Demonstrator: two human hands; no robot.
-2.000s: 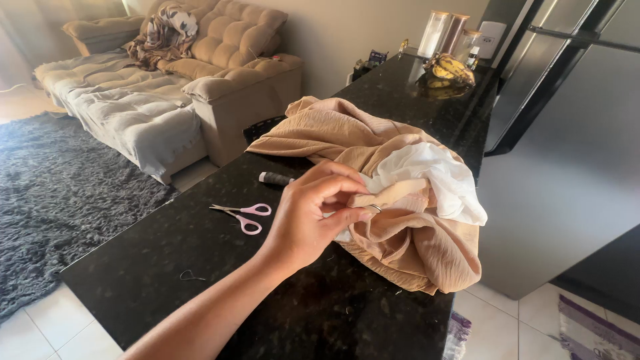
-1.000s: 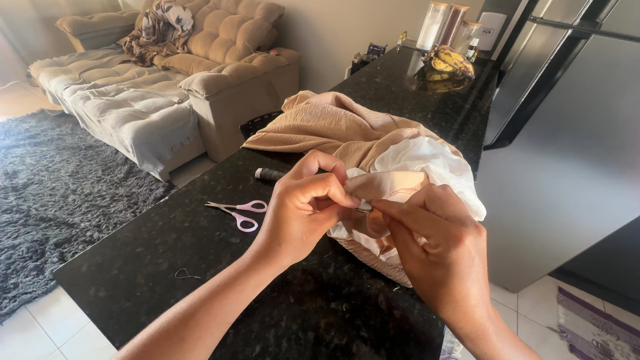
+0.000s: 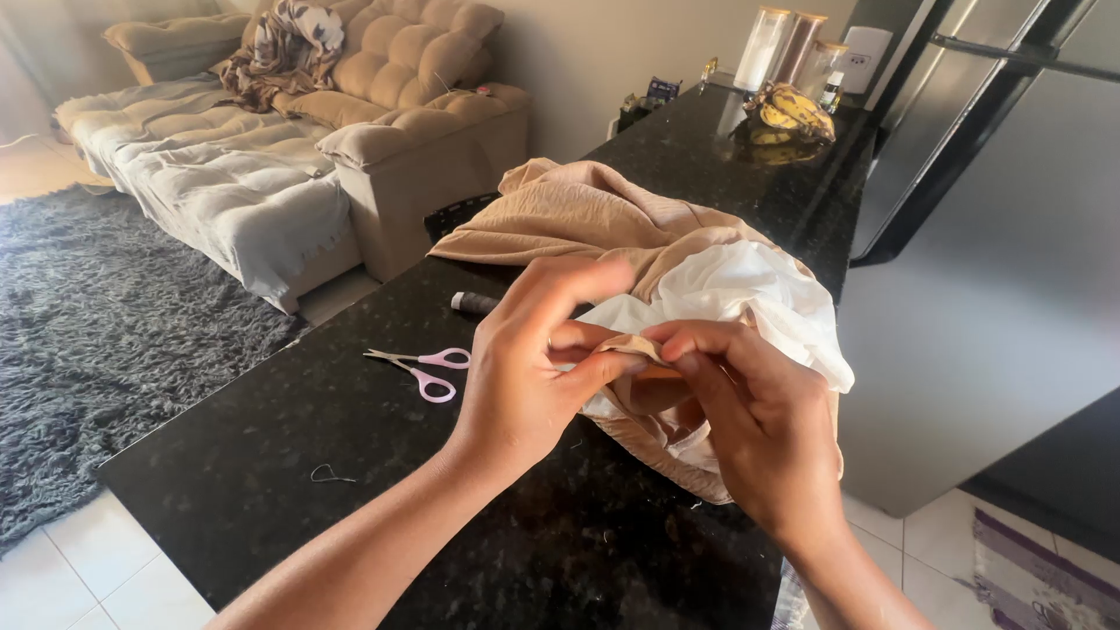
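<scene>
A tan garment of crinkled fabric (image 3: 604, 214) with a white lining (image 3: 744, 284) lies bunched on the dark stone counter. My left hand (image 3: 534, 367) pinches a folded tan edge of it between thumb and fingers, its index finger raised and blurred. Close beside, my right hand (image 3: 761, 411) grips the same edge with thumb and fingertips. Whether a needle is between the fingers cannot be told. Small scissors with pink handles (image 3: 424, 367) lie left of my left hand, blades apart. A spool of dark thread (image 3: 475, 303) sits behind that hand, partly hidden.
A loose bit of thread (image 3: 331, 474) lies on the counter (image 3: 262, 507) near its left end. Bananas (image 3: 794, 112) and tall glass jars (image 3: 763, 48) stand at the far end. A refrigerator (image 3: 997, 262) is on the right, a sofa (image 3: 429, 166) and shaggy rug (image 3: 114, 341) on the left.
Two seconds ago only my left hand was in view at the cloth; my right hand has since come in and taken hold of it. My left index finger has lifted since a second ago.
</scene>
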